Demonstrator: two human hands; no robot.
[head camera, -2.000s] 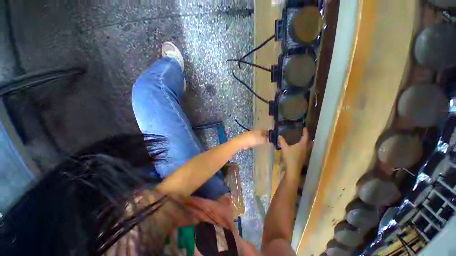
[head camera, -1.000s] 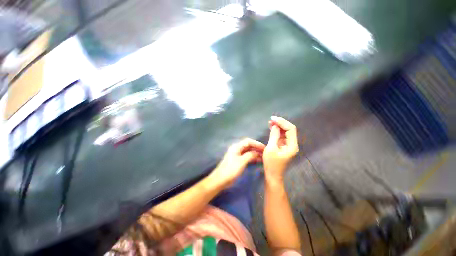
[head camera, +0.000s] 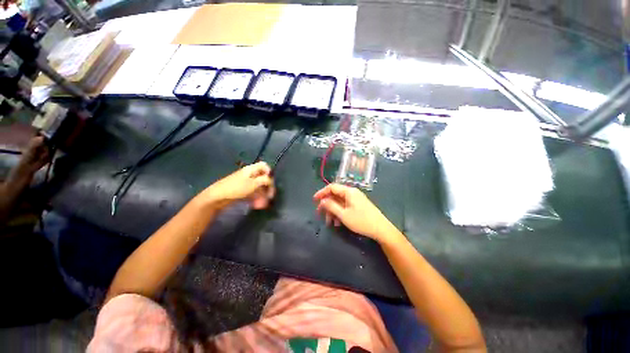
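Four square black-framed LED work lights stand in a row with pale lens faces. Black lamp cables trail from them over the dark-green bench. My left hand is at the lower ends of the two right-hand cables, fingers curled and slightly blurred; whether it grips a cable cannot be told. My right hand is loosely curled just below the small clear fixture, with nothing visible in it. The fixture has copper-coloured parts inside and a red wire loop at its left.
Shiny white plastic bags are stacked at the right. Clear scraps lie around the fixture. A tan cardboard sheet lies on a white sheet behind the lamps. An aluminium frame is at the back right. Another person's hand shows at far left.
The view has turned from the lamp rack to the bench. My hands, close together a second ago, are now apart over the bench, the left near the cables and the right by the fixture.
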